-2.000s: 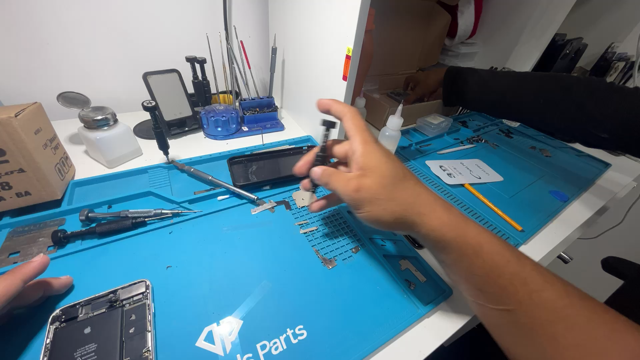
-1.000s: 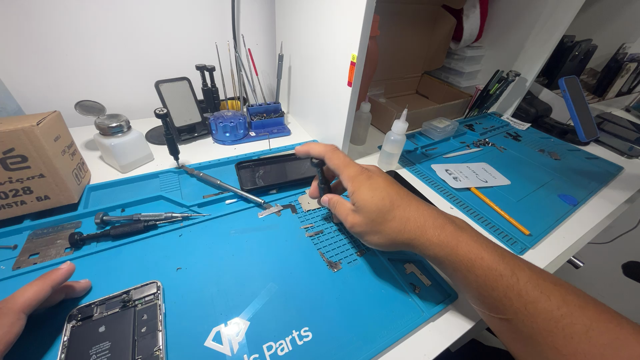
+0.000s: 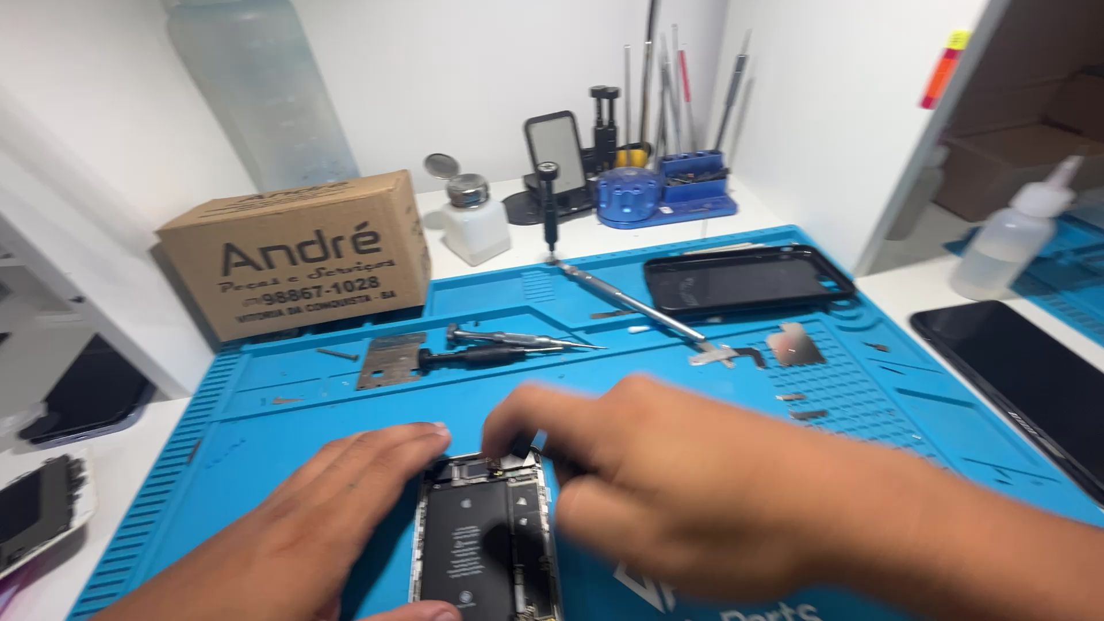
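An opened smartphone point(image 3: 470, 535), its battery and inner parts exposed, lies on the blue silicone repair mat point(image 3: 285, 448). Along its left edge rests my left hand point(image 3: 345, 500), fingers at the upper left corner and thumb near the lower end. Over the phone's upper right corner is my right hand point(image 3: 647, 483), blurred, curled around a dark screwdriver that is mostly hidden by the fingers. Two precision screwdrivers, one silver point(image 3: 517, 338) and one black point(image 3: 474, 356), lie beyond the hands beside a metal plate point(image 3: 385, 360). A small shiny metal shield point(image 3: 795, 345) sits at the mat's right.
Behind the mat stand a cardboard box point(image 3: 302, 259), a pump bottle point(image 3: 477, 228) and a blue tool holder point(image 3: 699, 190). A black phone case point(image 3: 750, 280) lies at the mat's back right. A dark phone point(image 3: 1018, 379) and a dropper bottle point(image 3: 1005, 241) are further right.
My right hand has moved left from the small parts at the mat's right to the top of the opened phone. My left hand now lies against the phone. The view has turned left.
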